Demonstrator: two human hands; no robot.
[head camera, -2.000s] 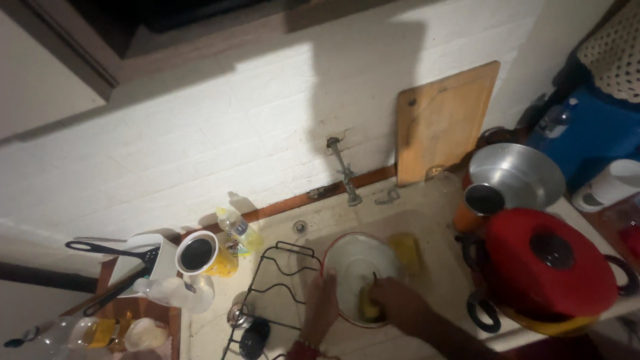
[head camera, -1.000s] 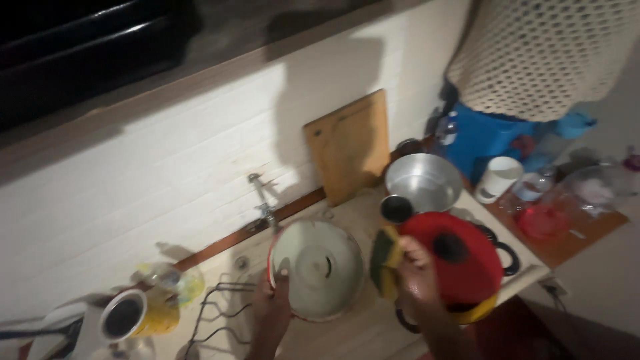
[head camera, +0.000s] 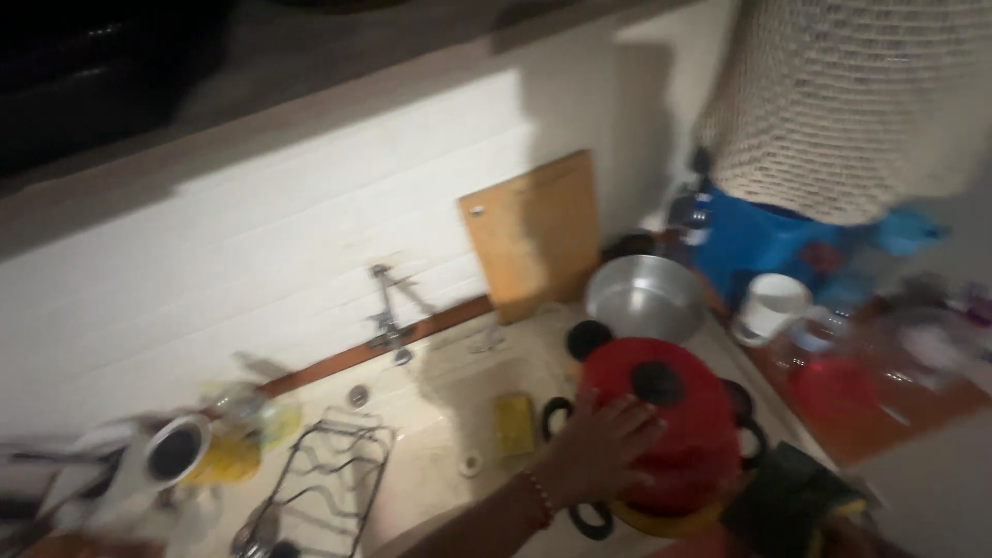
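My left hand (head camera: 601, 449), with a beaded bracelet at the wrist, lies with its fingers apart over the red lid or pan (head camera: 690, 434), which has a black knob and dark handles around it. A yellow rim shows beneath it. At the lower right edge, my right hand (head camera: 849, 539) is mostly cut off and holds a green and yellow scouring sponge (head camera: 790, 496), beside the red cookware. A yellow sponge or cloth (head camera: 514, 424) rests in the pale sink (head camera: 434, 457), near the drain. Motion blur softens both hands.
An aluminium pot (head camera: 647, 298) and a wooden cutting board (head camera: 539, 240) stand behind the red cookware. The faucet (head camera: 387, 318) is on the wall. A wire rack (head camera: 333, 473) and a yellow container (head camera: 225, 457) are at left; a white cup (head camera: 771, 306) is at right.
My left hand has left the white enamel dish and moved right onto the red cookware. The dish no longer shows clearly. My right hand, with the sponge, has moved right and down.
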